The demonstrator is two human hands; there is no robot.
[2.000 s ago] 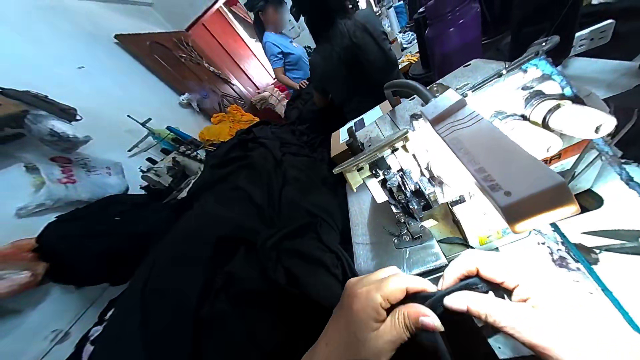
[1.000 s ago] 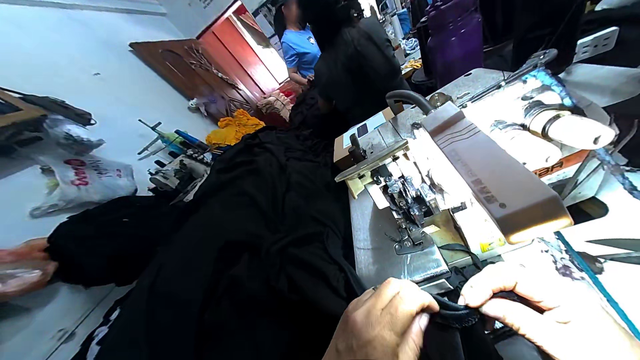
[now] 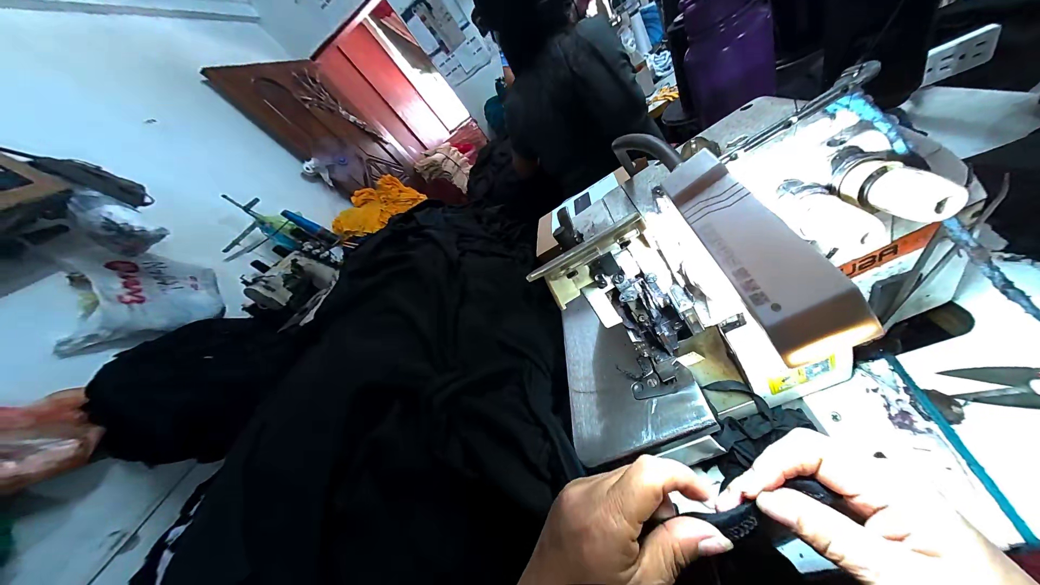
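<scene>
At the lower right of the head view, my left hand [image 3: 630,520] and my right hand [image 3: 845,504] pinch a stitched edge of black fabric [image 3: 739,522] between thumbs and fingers, a short way apart. Just beyond them stands an overlock sewing machine [image 3: 772,252], its metal plate [image 3: 626,390] and presser foot [image 3: 656,382] lit brightly. No cloth lies under the foot as far as I can see. More black fabric [image 3: 760,435] is bunched beside the plate, between the machine and my hands. A large heap of black cloth [image 3: 422,390] spreads to the left of the machine.
Dark-bladed scissors [image 3: 995,386] lie on the white table at the right. Thread cones [image 3: 910,191] stand behind the machine. Another sewing machine [image 3: 292,280], yellow cloth [image 3: 378,205] and a plastic bag [image 3: 142,296] are at the left. A person in dark clothing [image 3: 569,97] is at the back.
Both hands keep hold of the black fabric while its pinched edge has shifted and turned between the fingers. The person in blue at the back is now mostly hidden behind the person in dark clothing.
</scene>
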